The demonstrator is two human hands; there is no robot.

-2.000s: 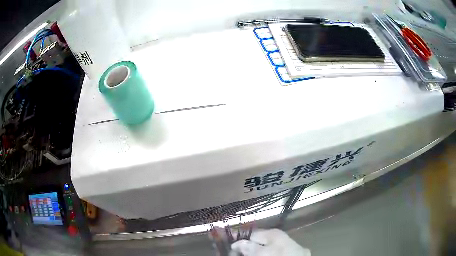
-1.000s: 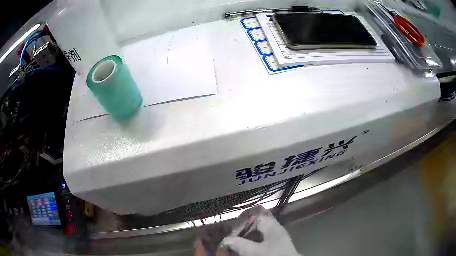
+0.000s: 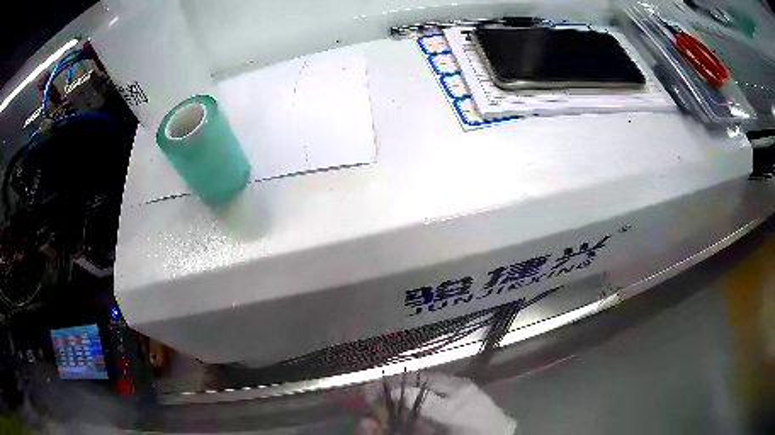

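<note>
A small bunch of thin dark wires (image 3: 403, 401) stands up at the bottom edge, fanned at the top. My right hand (image 3: 466, 406), in a white glove, is closed around its lower part from the right; the picture's edge cuts it off. A blurred skin-coloured patch of my left hand (image 3: 369, 420) shows just left of the wires; its grip is hidden. More dark wires (image 3: 399, 344) lie in the long metal tray (image 3: 297, 386) under the white machine cover (image 3: 442, 191).
On the cover are a teal roll (image 3: 206, 153), a white sheet (image 3: 314, 115), a phone (image 3: 561, 58) on paper sheets, and red-handled scissors (image 3: 702, 59) on a clear box. A lit touchscreen (image 3: 80, 351) and dark machine parts with blue tubes (image 3: 66, 76) are at the left.
My gloved right hand was higher over the tray edge a second ago; it is now lower, and the wires stand more clearly beside it. Less of my left hand shows.
</note>
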